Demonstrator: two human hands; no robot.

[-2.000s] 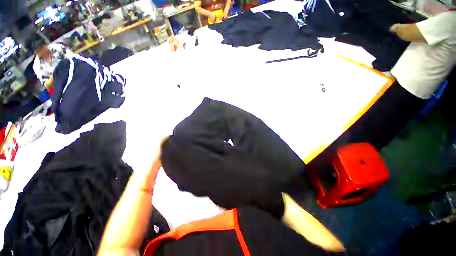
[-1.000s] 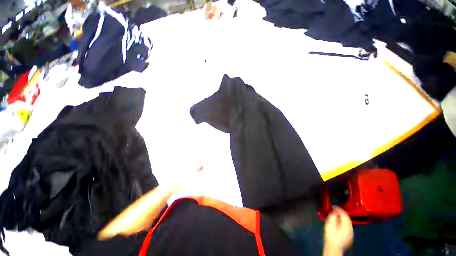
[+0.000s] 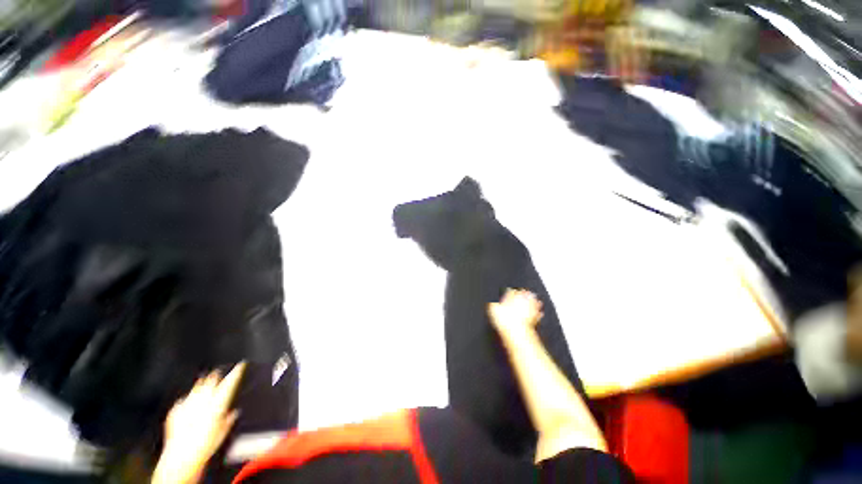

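A black garment (image 3: 491, 274) lies on the white table in front of me, its narrow bent end pointing away and its lower part reaching the table's near edge. My right hand (image 3: 516, 310) is over its middle, fingers curled; blur hides whether it grips the cloth. A large crumpled black garment pile (image 3: 161, 227) lies at the left. My left hand (image 3: 203, 406) is at the pile's near right edge, with a finger extended; whether it pinches cloth cannot be told. A small white spot, perhaps a label (image 3: 281, 369), shows on the pile near this hand.
The white table (image 3: 378, 312) has a yellow-orange edge at the right. A red stool (image 3: 654, 440) stands below that edge. Dark heaps with white stripes (image 3: 269, 61) lie at the far left and far right. A blurred pale shape, perhaps a person's sleeve (image 3: 827, 350), is at the right edge.
My left hand has moved to the pile. My right hand has moved from beside the stool onto the single garment. The view has shifted and blurred; the garment keeps its bent shape.
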